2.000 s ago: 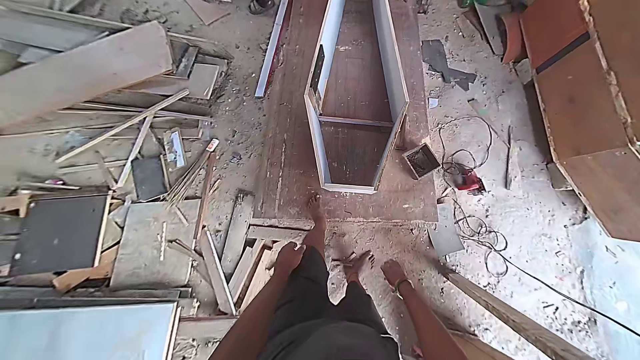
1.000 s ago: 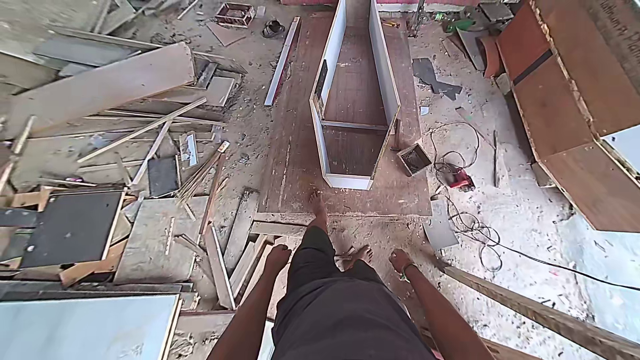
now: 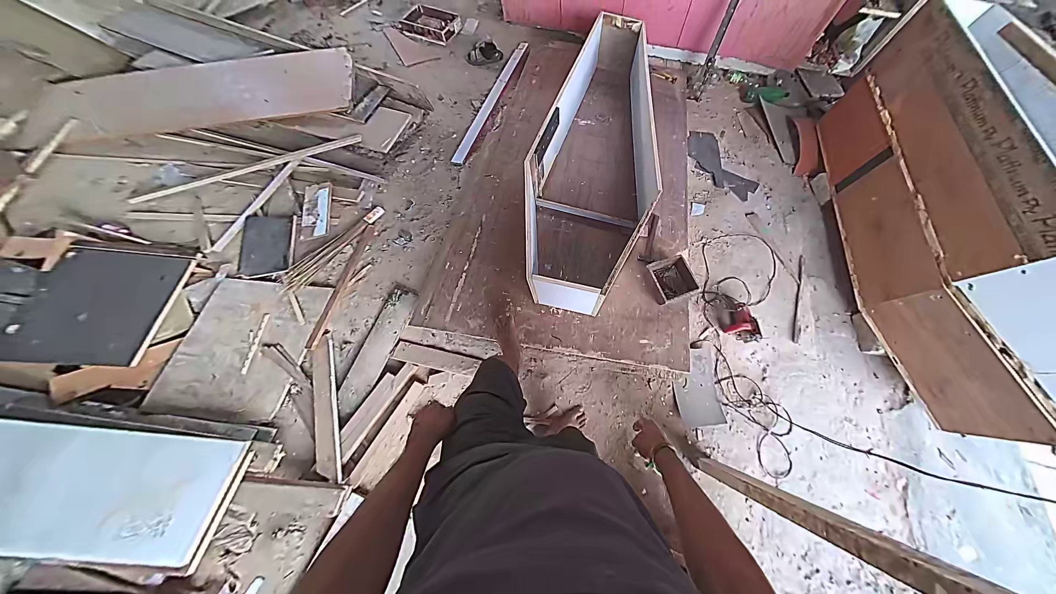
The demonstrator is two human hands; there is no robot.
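My left hand hangs beside my left thigh, its fingers loosely curled, with nothing visible in it. On the other side my right hand hangs over the floor near a long wooden beam; it seems to hold nothing, and its fingers are too small to judge. A cord or band circles that wrist. Ahead, an open coffin-shaped wooden box, white on its inner sides with one crosspiece, lies on a large brown wooden board. My left foot is at the board's near edge. A small wooden box sits right of the frame.
Wood offcuts and panels are heaped on the left, with a white-faced panel at lower left. A red power tool and tangled black cable lie on the right. Large brown panelled casework stands beyond them.
The view has tilted up, showing more of the far floor and a pink wall. My left hand has moved from in front of my thigh to its side.
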